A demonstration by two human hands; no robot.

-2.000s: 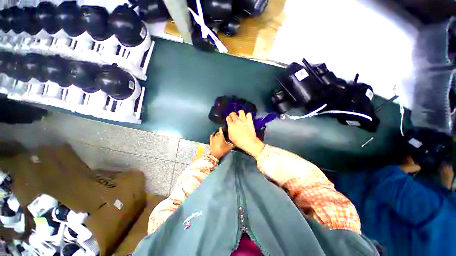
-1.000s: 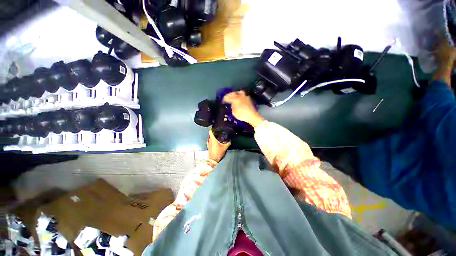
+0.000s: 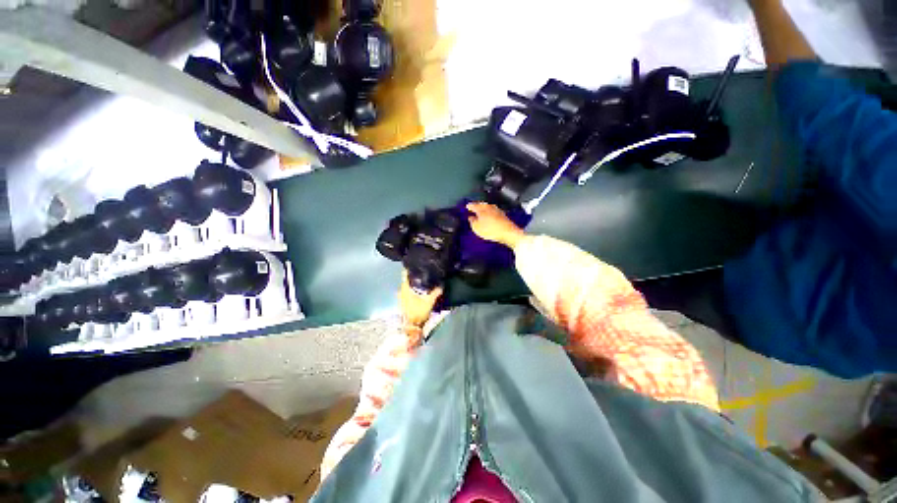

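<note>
A black multi-lens security camera point(image 3: 425, 244) is held over the near part of the dark green bench point(image 3: 364, 201). My left hand point(image 3: 418, 300) grips its near end from below. My right hand point(image 3: 494, 225) holds a dark blue-purple cloth point(image 3: 484, 252) against the camera's right side. The cloth and fingers hide part of the camera. More black cameras point(image 3: 610, 123) with antennas, white labels and a white cable point(image 3: 637, 147) lie on the bench just beyond and to the right.
Two white racks point(image 3: 187, 329) of black ball-shaped units stand at left. Black cameras point(image 3: 320, 93) lie on cardboard point(image 3: 418, 74) at the back, behind a white frame bar point(image 3: 148, 83). A co-worker's blue sleeve point(image 3: 836, 128) reaches in at right. Brown cartons point(image 3: 231, 442) are at lower left.
The view has shifted. My hands have turned the camera, and its lens heads now show more to the left. The cloth has moved to its right side. The co-worker's arm reaches further over the bench.
</note>
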